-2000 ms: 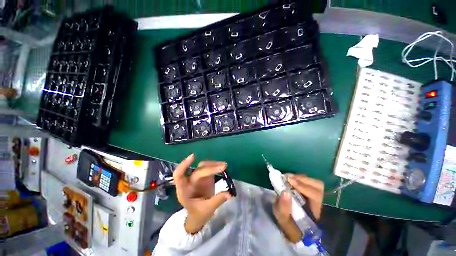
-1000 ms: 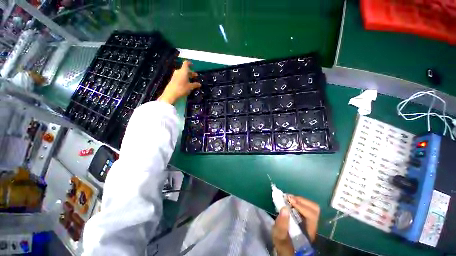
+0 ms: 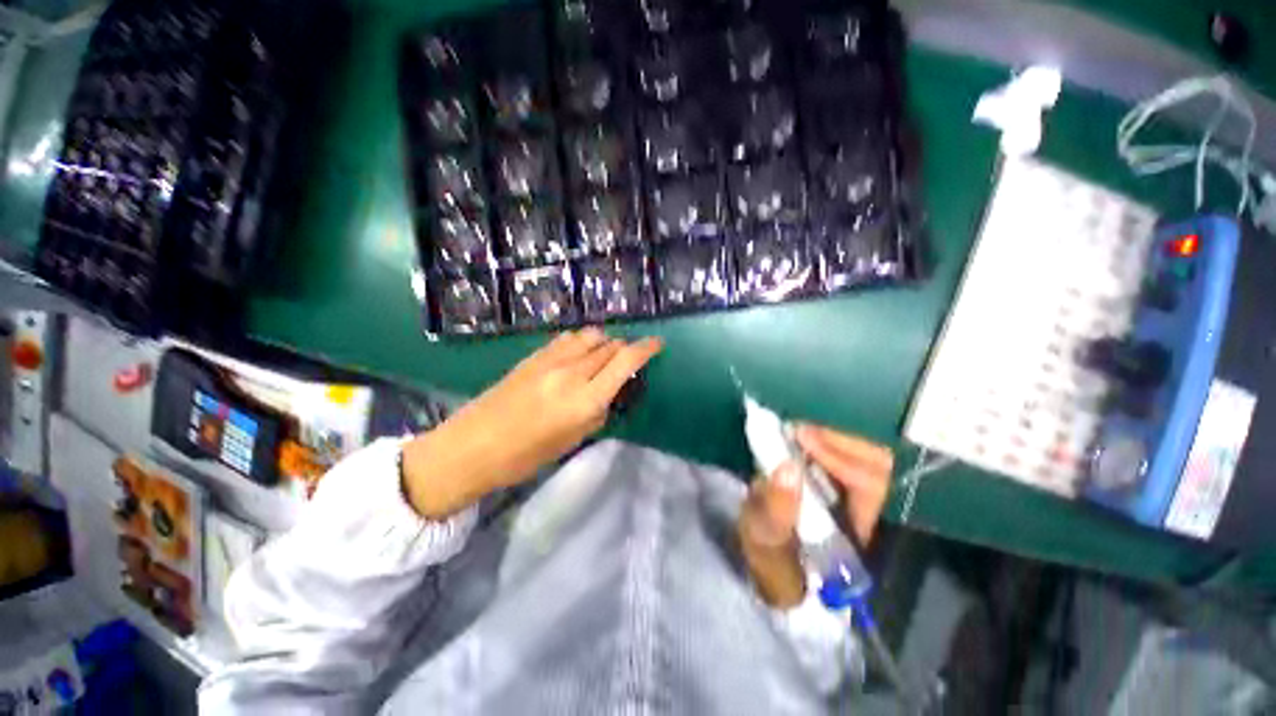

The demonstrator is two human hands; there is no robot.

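My left hand (image 3: 539,413) is in front of the black parts tray, its fingers closed on a small black disc (image 3: 630,395) that is mostly hidden by the fingers. My right hand (image 3: 819,497) holds the white dispensing syringe (image 3: 792,469), its thin needle pointing up and away from me. The needle tip is a short way to the right of the disc, not touching it. The black parts tray (image 3: 658,182) lies just beyond both hands, with parts in its square pockets. The view is blurred, so single pockets are hard to read.
Stacked black trays (image 3: 154,154) stand at the left. A white board with small pieces (image 3: 1036,322) and a blue controller (image 3: 1189,378) are at the right, with a crumpled tissue (image 3: 1022,109) and white cable (image 3: 1189,119) behind. A machine with a keypad (image 3: 221,424) is at lower left.
My left hand has come back from the tray's far left corner to the bench edge and now holds a disc. The syringe stays in my right hand. The camera view has shifted.
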